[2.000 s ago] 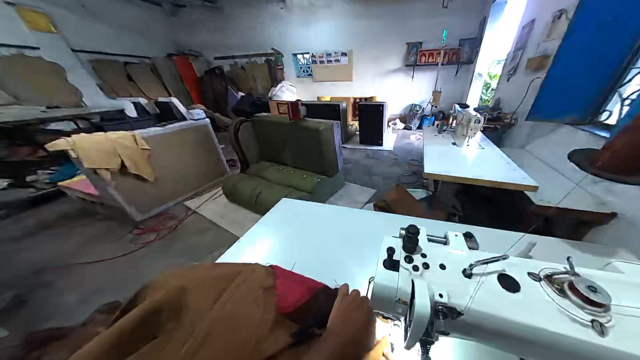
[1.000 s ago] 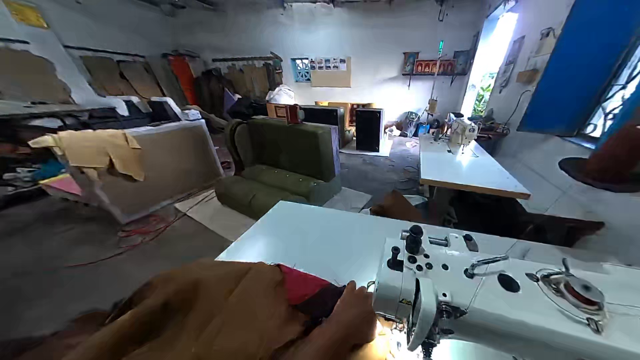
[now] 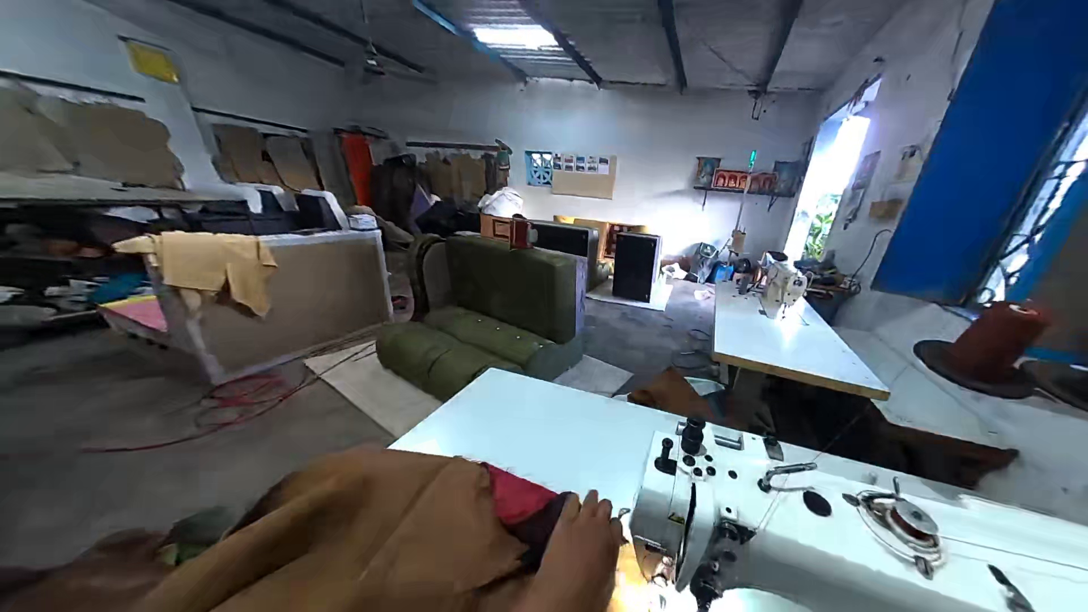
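Observation:
My left hand (image 3: pixel 582 548) is at the lower middle, its fingers bent over the edge of a large brown leather or fabric piece (image 3: pixel 374 527), just left of the sewing head. A red strip (image 3: pixel 518 493) and a dark strip (image 3: pixel 540 531) show at that edge, beside my fingers. The brown piece lies in folds over the white table (image 3: pixel 544 425) and past its left side. The white industrial sewing machine (image 3: pixel 782 527) stands to the right, its lamp lighting the spot beside my hand. The needle area is mostly hidden. My right hand is not seen.
A green sofa (image 3: pixel 510 297) stands beyond the table, with a cloth-draped panel (image 3: pixel 306 289) to its left. Red cable (image 3: pixel 246 399) lies on the floor. Another sewing table (image 3: pixel 782 348) stands ahead right; a brown thread cone (image 3: pixel 994 344) is at the right.
The view has tilted up, showing more of the ceiling. My left hand stays at the edge of the brown piece, beside the sewing head.

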